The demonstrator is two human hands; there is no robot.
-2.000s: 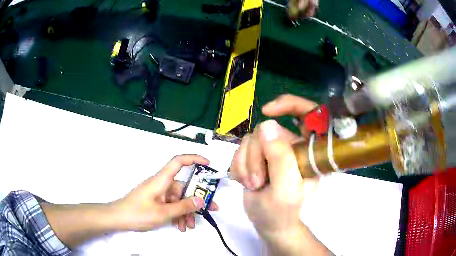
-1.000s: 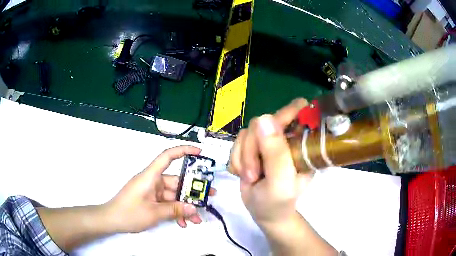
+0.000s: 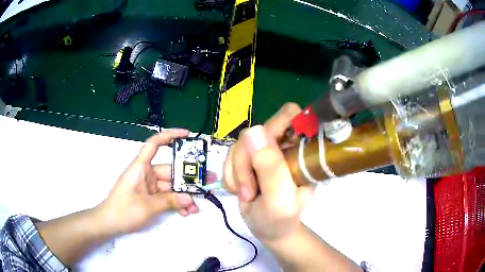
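My left hand (image 3: 143, 186) holds an open power adapter (image 3: 189, 166) by its edges, board side up. A yellow-and-dark transformer (image 3: 191, 171) and white blobs show on the board. A black cord (image 3: 230, 226) leaves the adapter's lower right corner. My right hand (image 3: 266, 180) grips the amber barrel of a glue gun (image 3: 356, 151), with a red lever (image 3: 305, 122) above the fingers. The pale nozzle (image 3: 214, 186) points left, its tip at the board's lower right corner near the cord exit. Whether it touches cannot be told.
White paper (image 3: 48, 170) covers the near worktop. Beyond is a green surface (image 3: 298, 85) with a black adapter (image 3: 170, 72) and dark cord bundles (image 3: 133, 89). A yellow-and-black striped bar (image 3: 237, 85) crosses it. A red basket (image 3: 460, 223) stands at right, and a pale tube (image 3: 425, 64) runs to the upper right.
Both hands have moved up and left with the adapter and gun. The nozzle has shifted from the board's upper part to its lower right corner. The cord's dark end has come into view at the bottom.
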